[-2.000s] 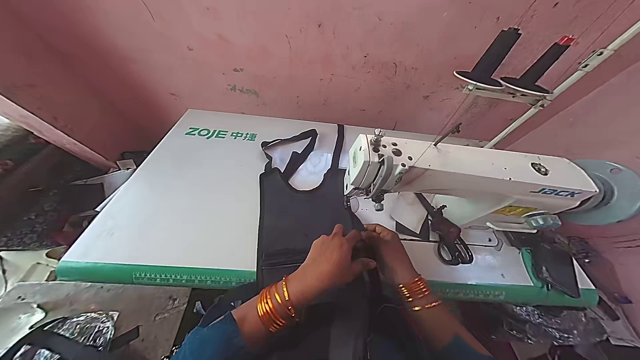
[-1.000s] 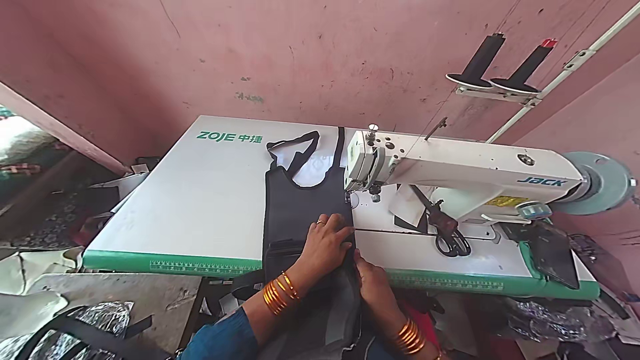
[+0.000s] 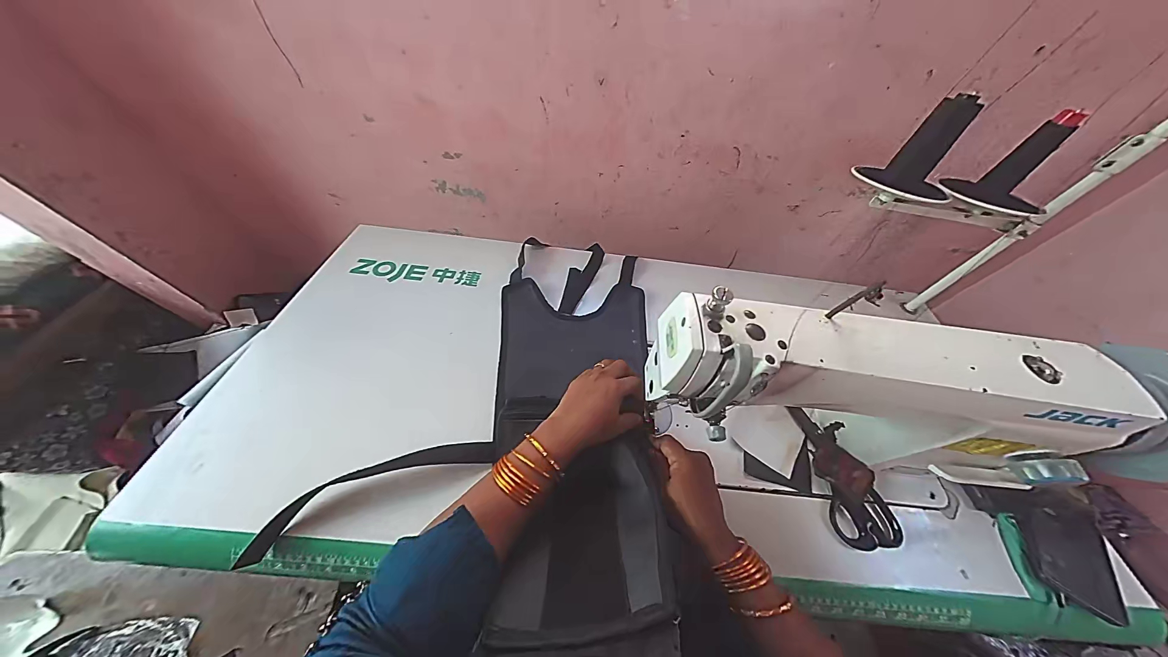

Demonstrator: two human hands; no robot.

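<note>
A black fabric piece with straps (image 3: 570, 356) lies on the white sewing table (image 3: 392, 365), and its lower part hangs over the front edge. My left hand (image 3: 598, 406) presses on it from above, close to the needle area of the white Jack sewing machine (image 3: 912, 365). Along the fabric's right edge, just below the needle area, my right hand (image 3: 689, 484) grips the edge between thumb and fingers. The needle and the left fingertips are partly hidden. A long black strap (image 3: 365, 470) runs left from the fabric and droops over the table's front edge.
Black-handled scissors (image 3: 862, 516) lie under the machine arm. Two dark thread cones (image 3: 931, 146) stand on a rack at the upper right. A dark flat item (image 3: 1068, 547) rests at the table's right end. Behind the table is a pink wall (image 3: 547, 137).
The fabric has moved farther up the table, and both hands are now closer to the needle area. The long strap now stretches out to the left across the table.
</note>
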